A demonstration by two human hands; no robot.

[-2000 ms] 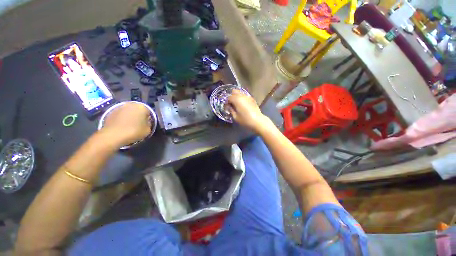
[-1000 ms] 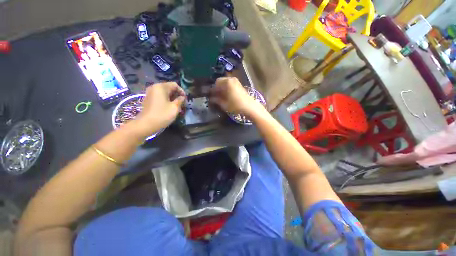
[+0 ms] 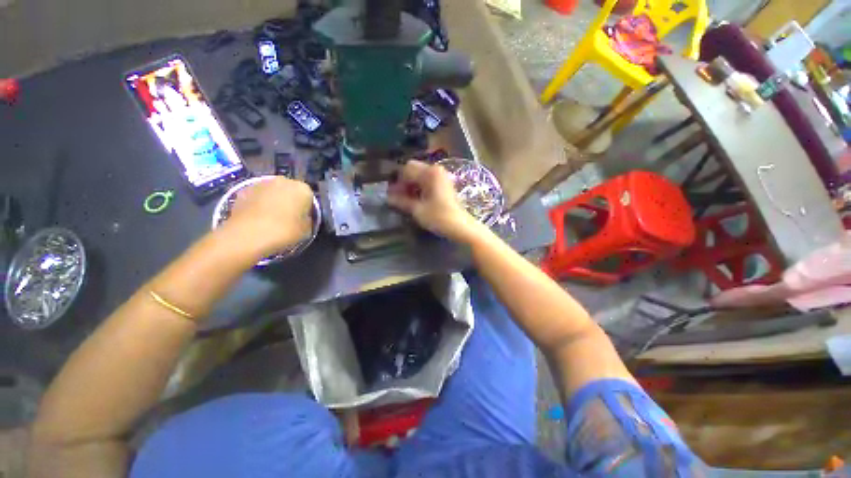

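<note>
The dark green hand press [image 3: 375, 89] stands in front of me, with a flat grey metal fixture [image 3: 359, 207] on its base. My left hand [image 3: 275, 213] is down in the left parts bowl [image 3: 220, 207]; its fingertips are hidden, so I cannot tell what it holds. My right hand [image 3: 425, 196] is at the right side of the fixture, under the ram, fingers bent together; anything in them is too small to make out. The right parts bowl [image 3: 481, 191], with small shiny metal parts, is just right of my right hand.
Black plastic parts [image 3: 252, 107] lie behind and beside the press. A lit smartphone [image 3: 191, 126] and a green ring [image 3: 159, 202] lie left. A bowl of silver pieces [image 3: 45, 278] is far left. An open whitish sack [image 3: 322, 373] hangs below the table edge. A red stool [image 3: 634, 210] stands right.
My left hand first left the left bowl for the fixture, then went back into the bowl. My right hand moved from the right bowl to the fixture and stays there.
</note>
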